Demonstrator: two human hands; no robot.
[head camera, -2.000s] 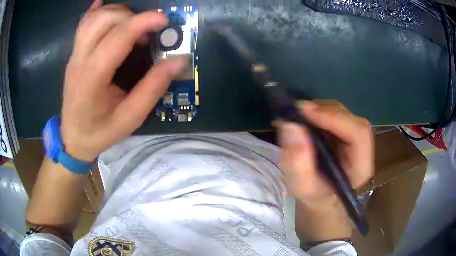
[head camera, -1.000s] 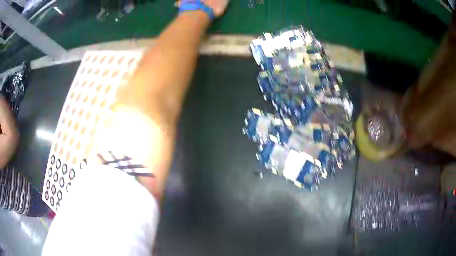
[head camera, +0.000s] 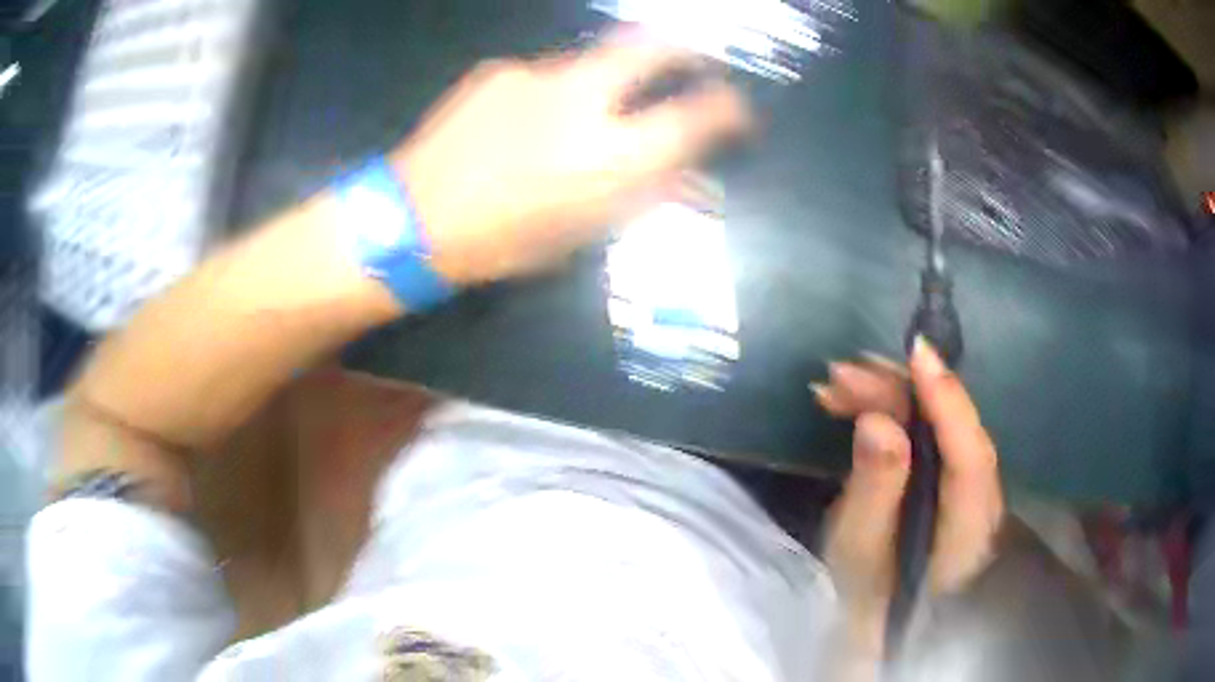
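Note:
A blue circuit board with a glaring white area lies on the dark green bench in front of me, blurred. My left hand is just above its far end, fingers curled; blur hides whether anything is between them. My right hand is closed around the black handle of the soldering iron, right of the board. The iron's thin metal tip points away from me, clear of the board.
Stacked boards glare at the far edge. A white speaker sheet lies at left. A dark mat with silvery specks is at far right. A small red light shows at the right rim.
The view has swung back down from the far bench. My left hand has come back from the far side to near the board. The iron in my right hand is visible again.

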